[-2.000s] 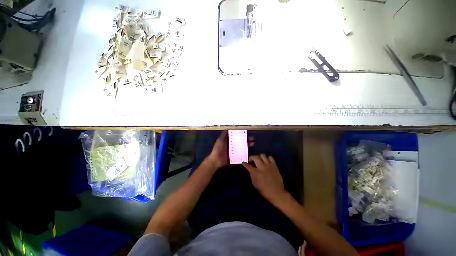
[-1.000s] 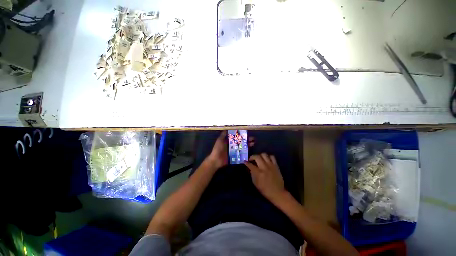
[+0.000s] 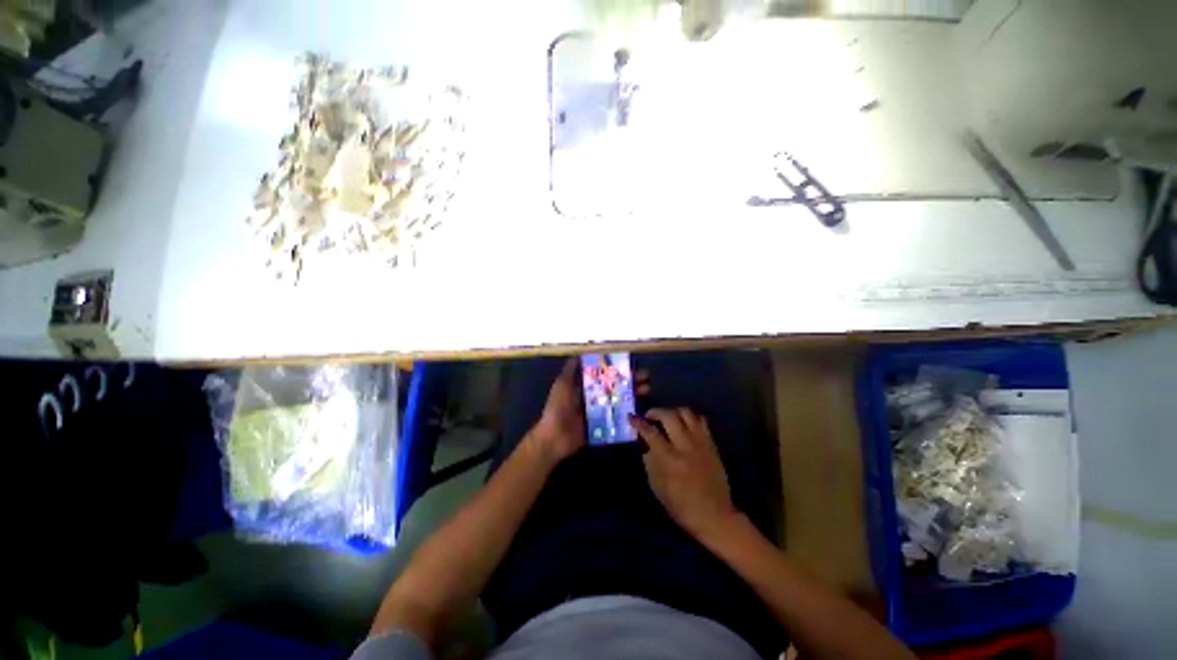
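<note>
A smartphone [image 3: 608, 402] with a lit, colourful screen is held upright over the lap, just below the table's front edge. My left hand [image 3: 563, 410] holds it from its left side, with fingertips showing at its right side. My right hand [image 3: 684, 467] is at the phone's lower right, with a finger at the screen; the fingers are partly spread and hold nothing. The frame is slightly blurred.
A heap of pale labels [image 3: 349, 174] lies on the table at left. Black snips [image 3: 813, 194], grey tweezers [image 3: 1020, 200] and black-handled scissors [image 3: 1159, 245] lie at right. Below are a plastic bag [image 3: 303, 451] at left and a blue bin [image 3: 883, 516] at right.
The phone's screen has gone from pink to a colourful picture. The view has tilted, so the table edge and phone sit lower in the picture. My right fingers have shifted slightly on the phone.
</note>
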